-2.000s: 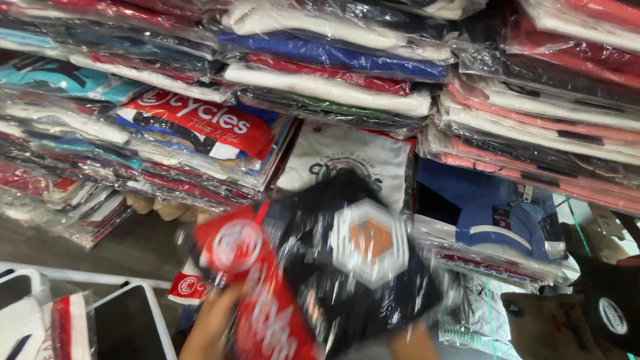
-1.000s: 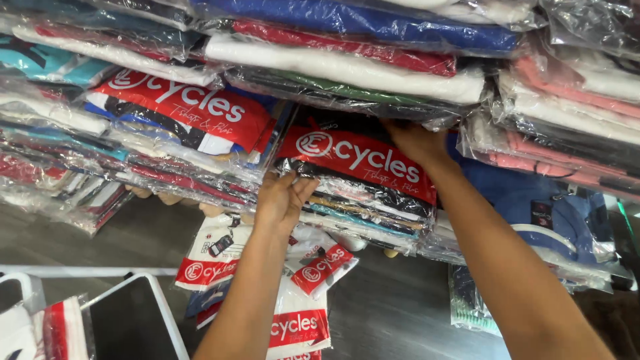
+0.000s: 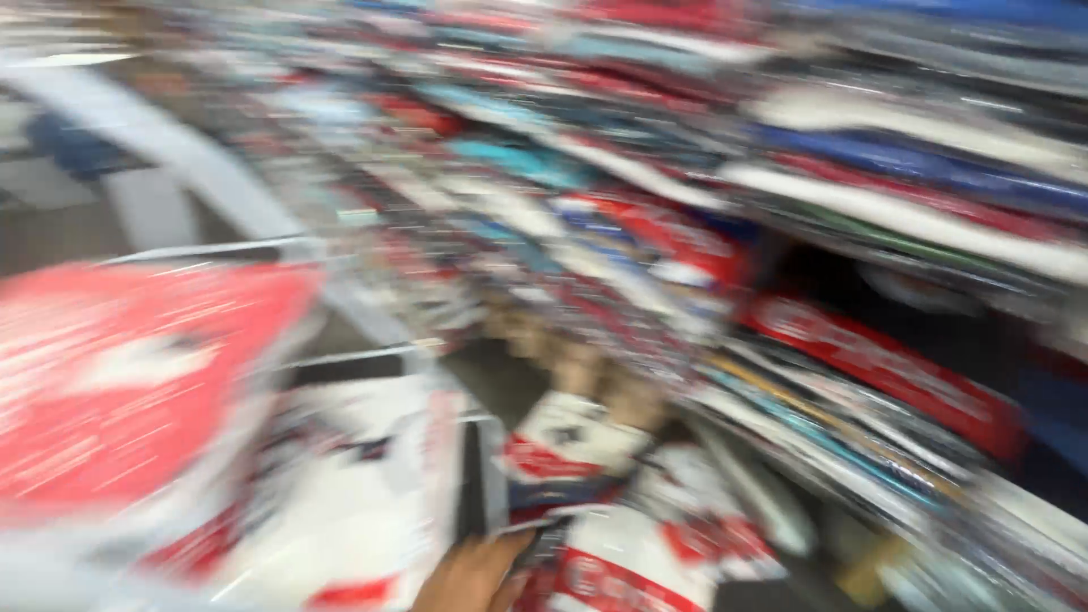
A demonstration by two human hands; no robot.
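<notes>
A single hand shows at the bottom centre, most likely my left hand [image 3: 478,571], blurred, its fingers at the edge of a plastic-wrapped white and red packet [image 3: 625,561]. Whether it grips the packet cannot be told. My right hand is out of the frame. Above and right of that hand lie more white and red packets [image 3: 574,438]. A dark plastic-wrapped garment with a red printed band [image 3: 884,370] rests on a stack of folded garments at the right. To the left of the hand is a white packaged garment [image 3: 340,493].
Shelves of bagged folded garments [image 3: 646,314] run diagonally across the view. A red packaged item [image 3: 144,374] lies at the left, near white frame bars [image 3: 195,161]. The whole view is motion-blurred.
The view has swung strongly to the left. Both hands were at the dark garment with the red band on the stack; now one hand is low, by the white and red packets.
</notes>
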